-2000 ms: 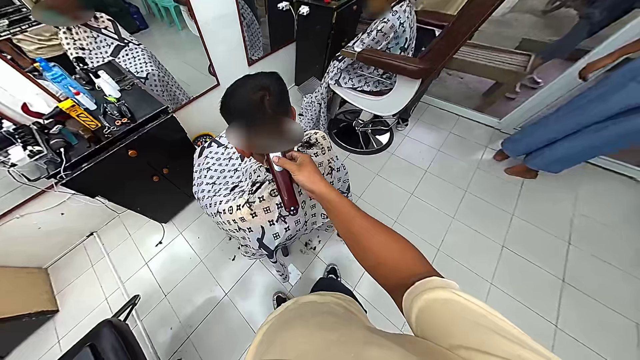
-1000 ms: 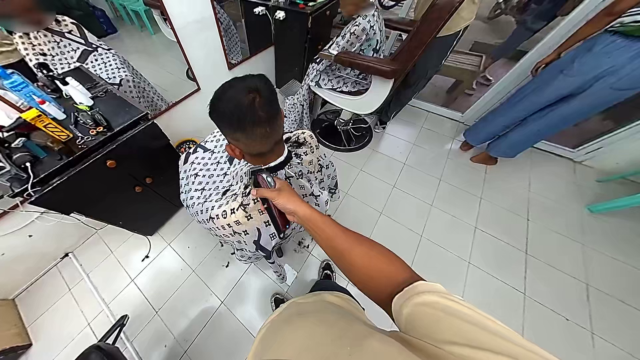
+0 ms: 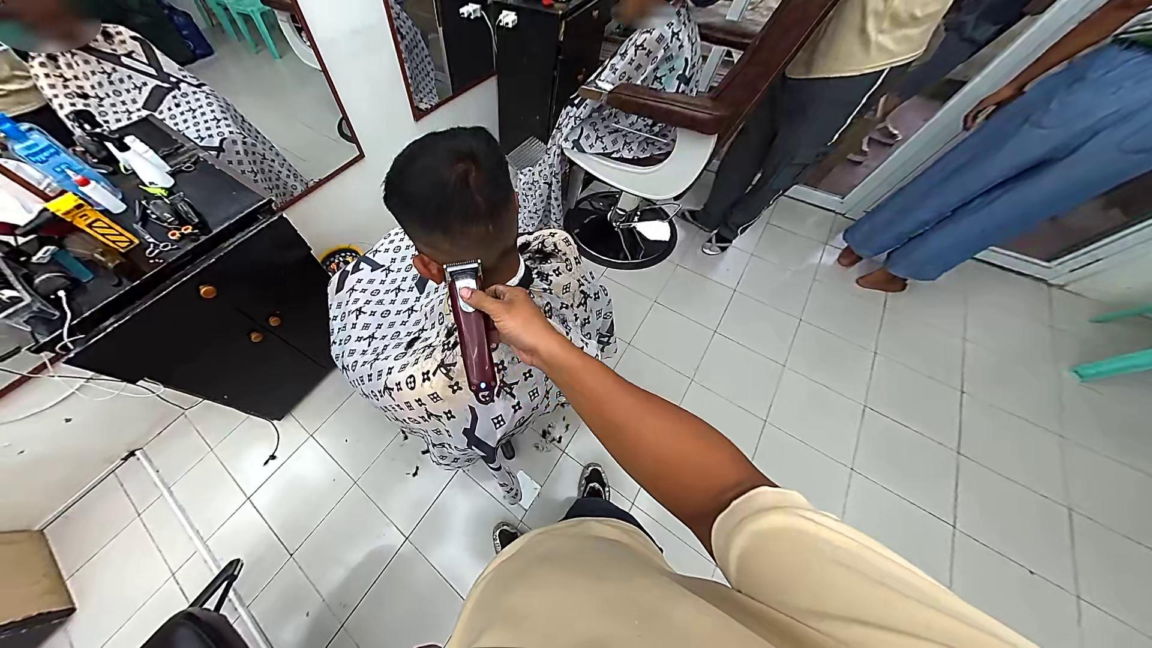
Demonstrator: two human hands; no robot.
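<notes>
My right hand grips a dark red cordless hair clipper, thumb on its silver upper part. The clipper stands nearly upright, its toothed blade end at the lower back of a seated person's head, close behind an ear; whether the blade touches cannot be told. That person has short dark hair and wears a white barber cape with a black pattern, with loose cut hair on it. My left hand is out of view.
A black counter at left carries bottles, scissors and cords below a mirror. A barber chair stands beyond, near another caped person. A co-worker in a tan shirt and a person in blue trousers stand at right. Cut hair lies on the tiles.
The seated person's head has turned more away from me than two seconds ago. My right hand keeps hold of the clipper. A standing person in a tan shirt shows more fully beside the barber chair.
</notes>
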